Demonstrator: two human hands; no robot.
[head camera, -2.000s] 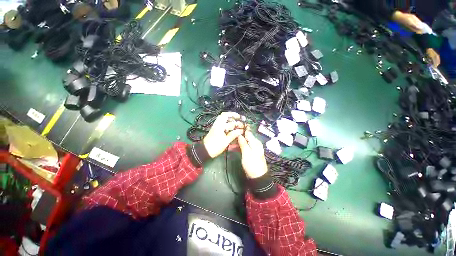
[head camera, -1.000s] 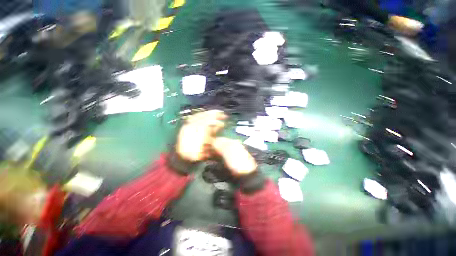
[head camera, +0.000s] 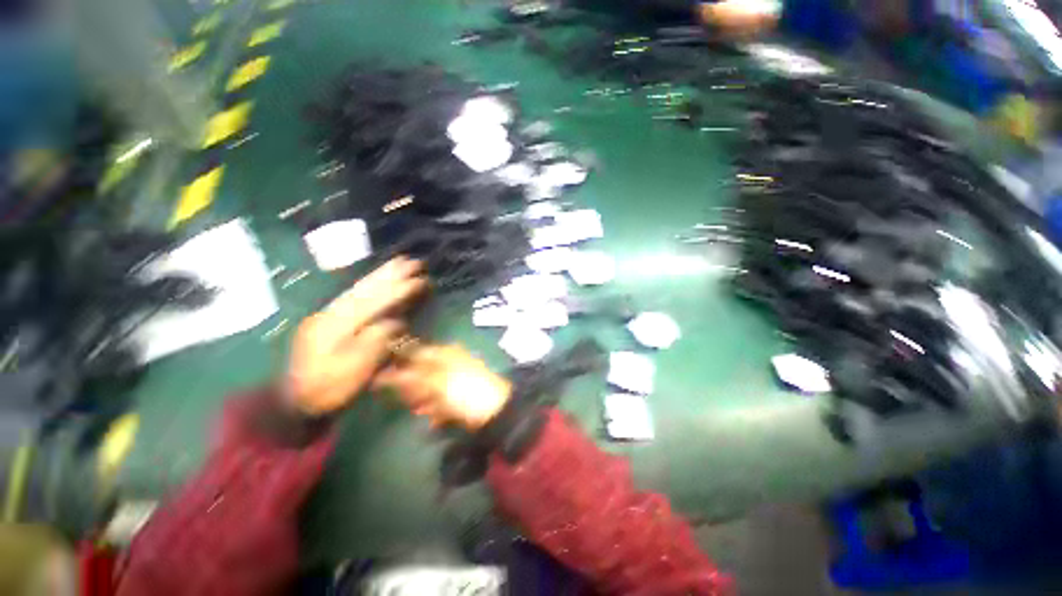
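Note:
The frame is strongly blurred. My left hand (head camera: 349, 338) and my right hand (head camera: 448, 382) are close together over the near part of the green table. A thin dark strand, which looks like antenna cable (head camera: 404, 342), shows between my fingers. A dark shape hangs below my right hand; I cannot tell exactly what it is. The large black cable heap (head camera: 396, 151) lies just beyond my hands. Several antenna modules with white faces (head camera: 536, 291) lie along its right side.
A white paper sheet (head camera: 216, 285) lies at the left under dark cables. Another dark heap (head camera: 850, 221) covers the right side. Yellow striped tape (head camera: 227, 123) runs at the upper left. Another person's hand (head camera: 741, 14) is at the top. A blue object (head camera: 897, 541) is below the table at right.
The view has swung right, so the table things have shifted left in the picture. My hands stay close together, with the left hand's fingers now more extended. The blue object at lower right shows more fully.

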